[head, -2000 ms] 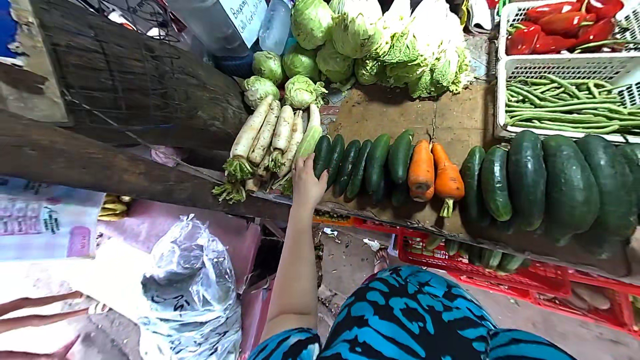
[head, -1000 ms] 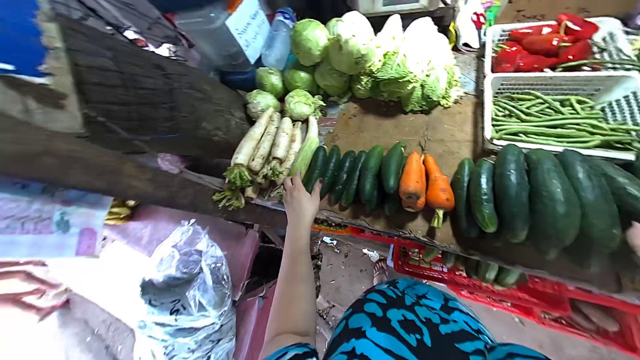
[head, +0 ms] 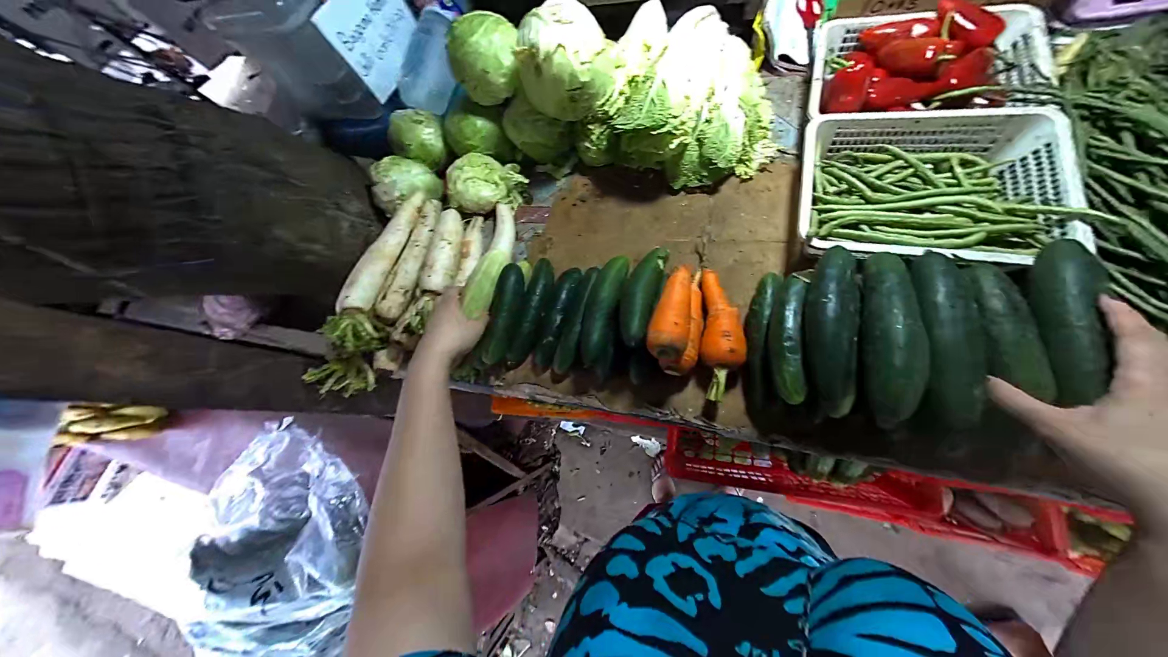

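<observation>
My left hand [head: 449, 330] rests on a pale green vegetable [head: 485, 285] between the white radishes [head: 370, 260] and a row of small dark cucumbers [head: 570, 315]. Its fingertips are partly hidden. Two or more orange carrots [head: 672, 315] lie to the right of the cucumbers. Further right stands a row of larger dark green gourds or cucumbers [head: 894, 339]. My right hand [head: 1095, 383] is spread around the rightmost one [head: 1069, 319], thumb on the near side and fingers at its right; whether it grips is unclear.
Cabbages [head: 481, 57] and leafy napa cabbages [head: 698, 100] are heaped at the back. White baskets hold red peppers [head: 917, 57] and green beans [head: 940, 196]. A thick wooden beam [head: 173, 173] is at left. Below are a red crate [head: 812, 484] and a clear plastic bag [head: 283, 538].
My right hand has come in from the right edge to the rightmost dark vegetable. My left hand stays beside the radishes and the pale green vegetable.
</observation>
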